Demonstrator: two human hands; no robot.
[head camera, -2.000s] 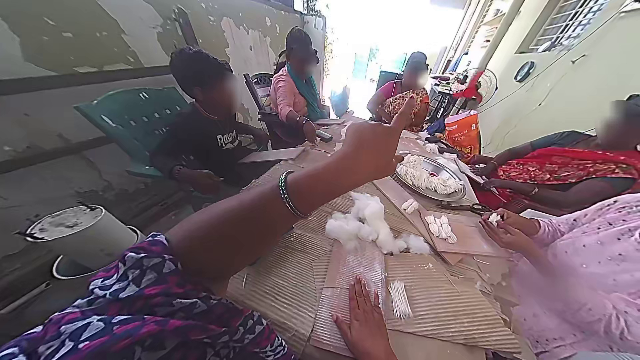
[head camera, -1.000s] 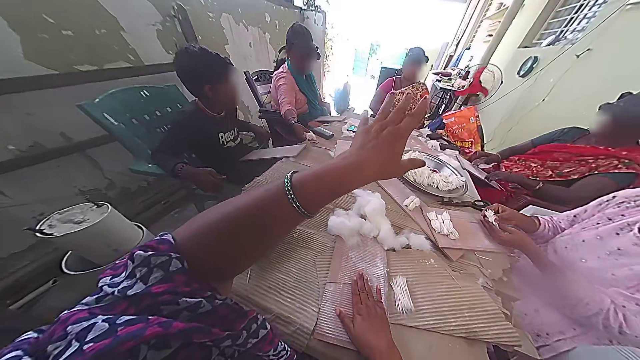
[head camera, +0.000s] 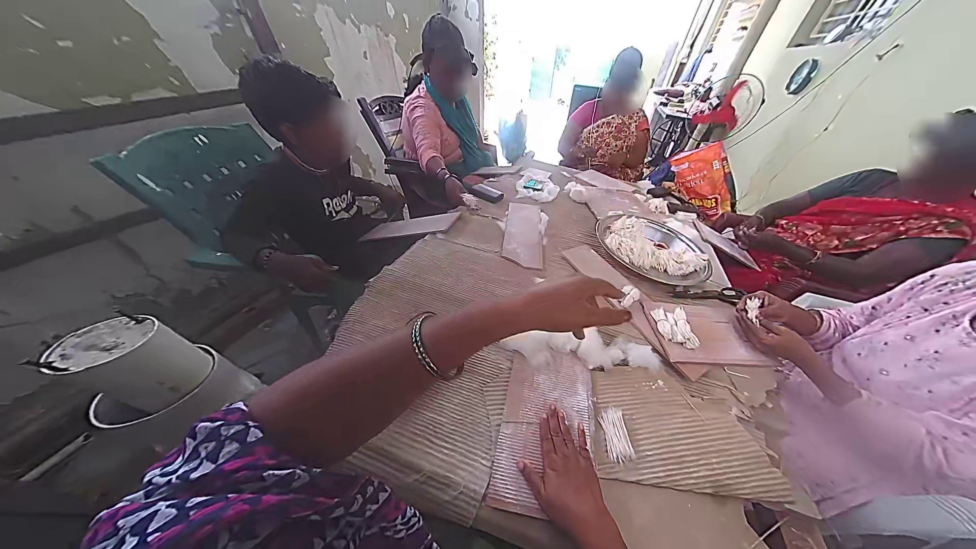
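My left hand (head camera: 572, 303), a bangle on its wrist, reaches across the table with its fingers apart. Its fingertips are beside a small white cotton bundle (head camera: 630, 296); contact cannot be told. Palm down, my right hand (head camera: 564, 473) rests on a ribbed, translucent-looking board (head camera: 526, 450). Right of it, a bunch of thin white cotton wicks (head camera: 616, 435) lies on corrugated cardboard (head camera: 686, 446). Fluffy loose cotton (head camera: 595, 351) sits at the board's far end. More white bundles (head camera: 675, 328) lie on a flat board (head camera: 720, 335) near a co-worker's hands. A round metal plate (head camera: 656, 248) holds many wicks.
Several people sit around the table, some with boards. At right, a co-worker's hands (head camera: 770, 316) hold a white piece. Scissors (head camera: 713, 294) lie beside the plate. Another board (head camera: 524, 235) lies farther back. Buckets (head camera: 130, 366) stand at left, and an orange bag (head camera: 701, 179) stands behind the plate.
My left hand was raised above the table, first with a finger extended, then with its fingers spread. It has come down to the small cotton bundle. My right hand stays on the ribbed board.
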